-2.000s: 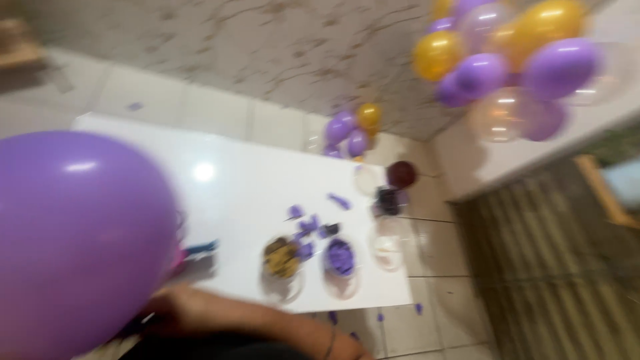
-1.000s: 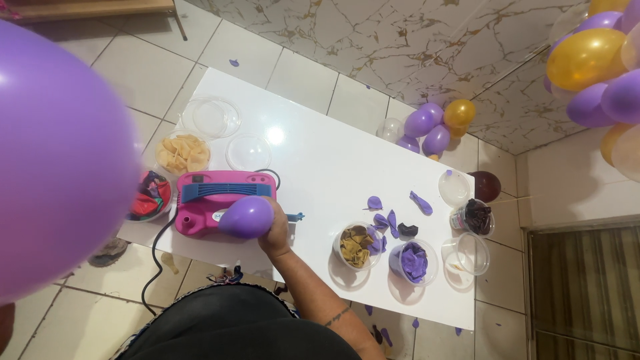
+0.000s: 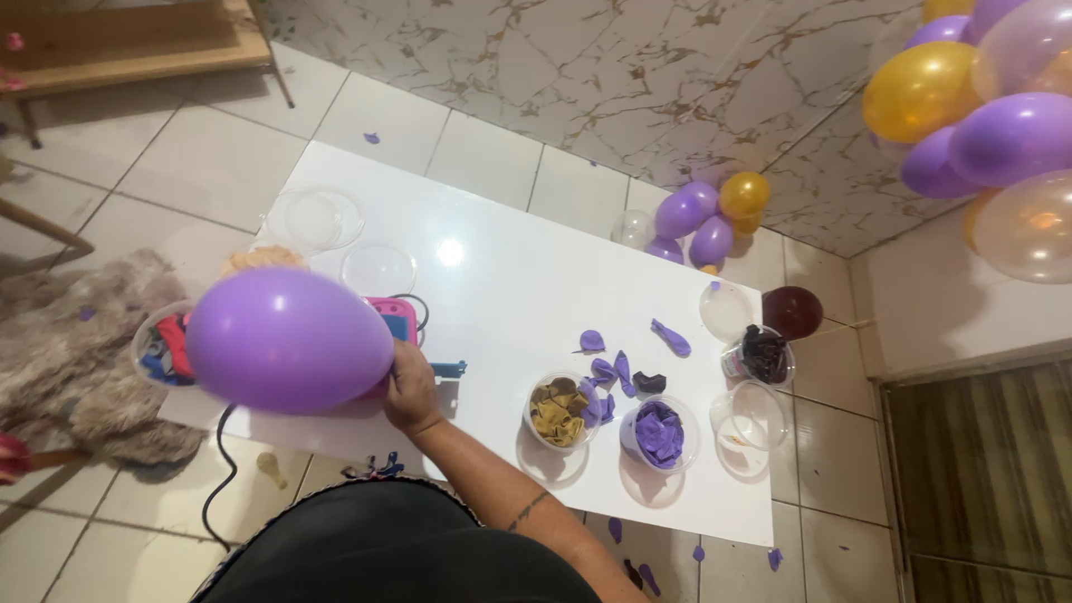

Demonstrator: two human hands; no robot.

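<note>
My right hand [image 3: 412, 387] grips a shiny purple inflated balloon [image 3: 289, 339] at its neck end. The balloon hides most of the pink electric balloon pump [image 3: 392, 311], whose blue top partly shows. A blue plastic piece [image 3: 449, 368] sticks out to the right of my hand. My left hand is out of view. To the right on the white table [image 3: 511, 268] are a tub of gold balloons [image 3: 559, 412] and a tub of purple balloons [image 3: 660, 433]. Loose uninflated purple balloons [image 3: 622, 373] and a black one [image 3: 649, 382] lie behind these tubs.
Clear lids [image 3: 378, 270] lie at the table's back left. Tubs of red and blue balloons [image 3: 172, 343] and black balloons [image 3: 765, 355] stand at opposite ends. A black cord [image 3: 224, 477] hangs over the near edge. Inflated balloon clusters [image 3: 688, 211] are beyond the table; a wooden shelf [image 3: 151, 50] is upper left.
The purple balloon in my right hand has grown from small to large and now covers most of the pump. The big purple balloon at the left edge has gone out of view.
</note>
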